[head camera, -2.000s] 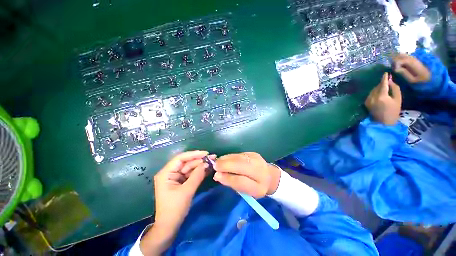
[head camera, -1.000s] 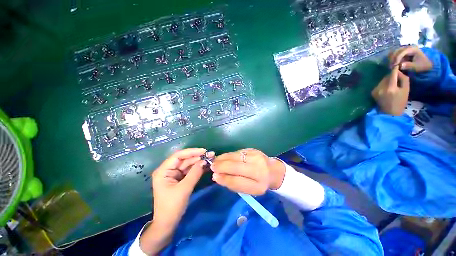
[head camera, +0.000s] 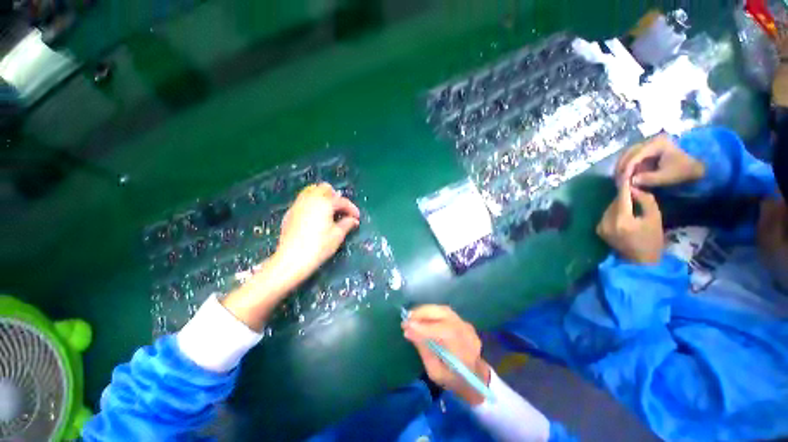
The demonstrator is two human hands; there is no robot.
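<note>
My left hand [head camera: 315,229] is over the upper right part of the clear blister tray [head camera: 194,280]. Its fingers are bent together near the tray's right edge; I cannot tell whether a part is between them. The tray holds rows of small dark modules with shiny bits, and my hand and forearm cover some of them. My right hand [head camera: 445,345] is in front of the tray's lower right corner, closed on the light-blue tweezers [head camera: 462,371]. Their tip points up and left, away from the tray's pockets.
A zip bag with a white label [head camera: 458,220] lies right of my tray, beside a dark pile of tiny parts [head camera: 549,217]. Beyond are the neighbour's blister tray [head camera: 518,121], white scraps [head camera: 683,95] and a neighbour's hands [head camera: 635,216]. A green fan [head camera: 73,371] stands at left.
My left hand has left my right hand and reached forward over the tray. My right hand still holds the tweezers. The view has shifted, so the trays appear lower and further left.
</note>
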